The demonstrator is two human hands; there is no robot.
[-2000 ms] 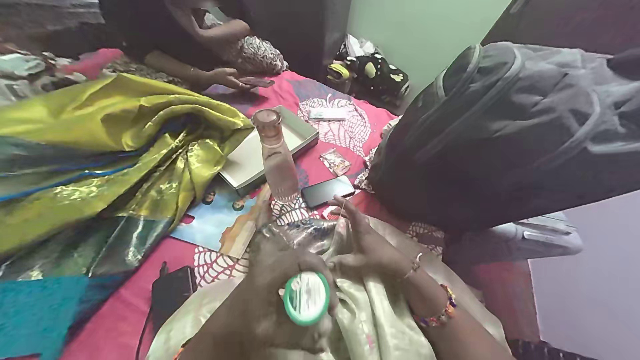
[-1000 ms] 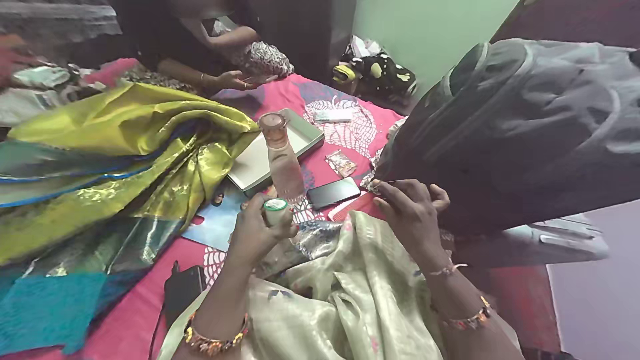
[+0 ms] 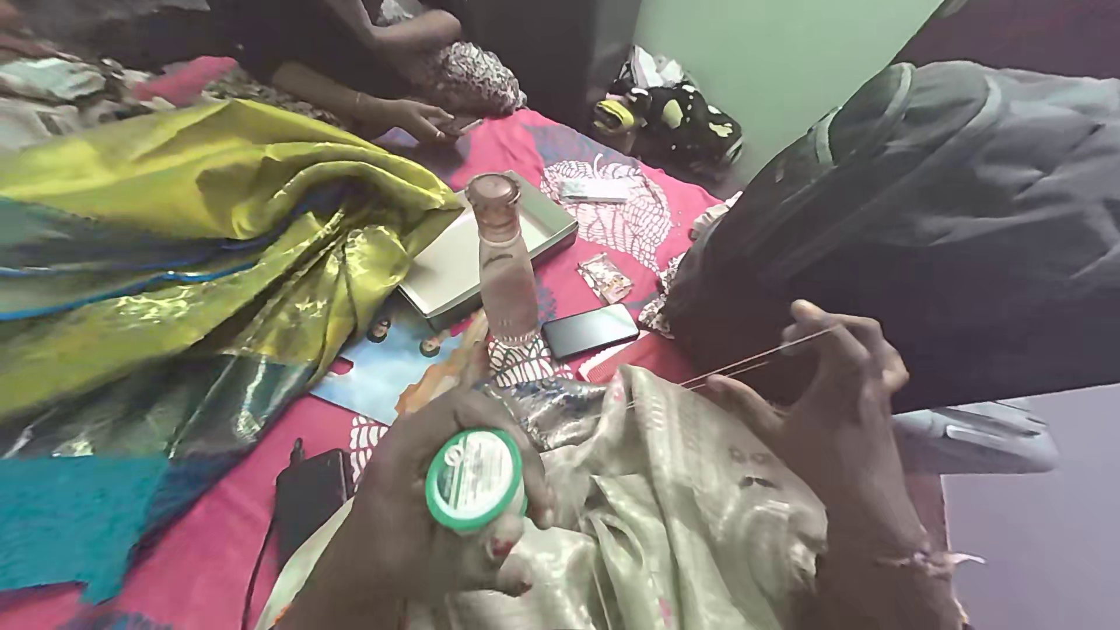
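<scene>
My left hand (image 3: 437,516) is closed around a spool of thread (image 3: 474,479) with a green rim and a pale, printed end, at the lower middle. At the right, my right hand (image 3: 831,394) is raised with thin thread (image 3: 752,360) drawn taut from its fingers down to the cloth. Pale gold fabric (image 3: 665,490) lies across my lap between the hands, with a darker silvery patch (image 3: 560,416) near its upper edge. Whether a needle is in the right fingers cannot be told.
A bottle (image 3: 507,280) stands by an open shallow box (image 3: 446,271). Near it lie a phone (image 3: 591,331), a small packet (image 3: 604,278) and a picture sheet (image 3: 394,367). Yellow and teal fabric (image 3: 219,227) spreads at left, a dark bag (image 3: 945,227) at right. Another person's hand (image 3: 420,120) is at the top.
My right hand has moved outward to the right since the earliest frame, and the thread now shows stretched between it and the cloth. My left hand still holds the spool.
</scene>
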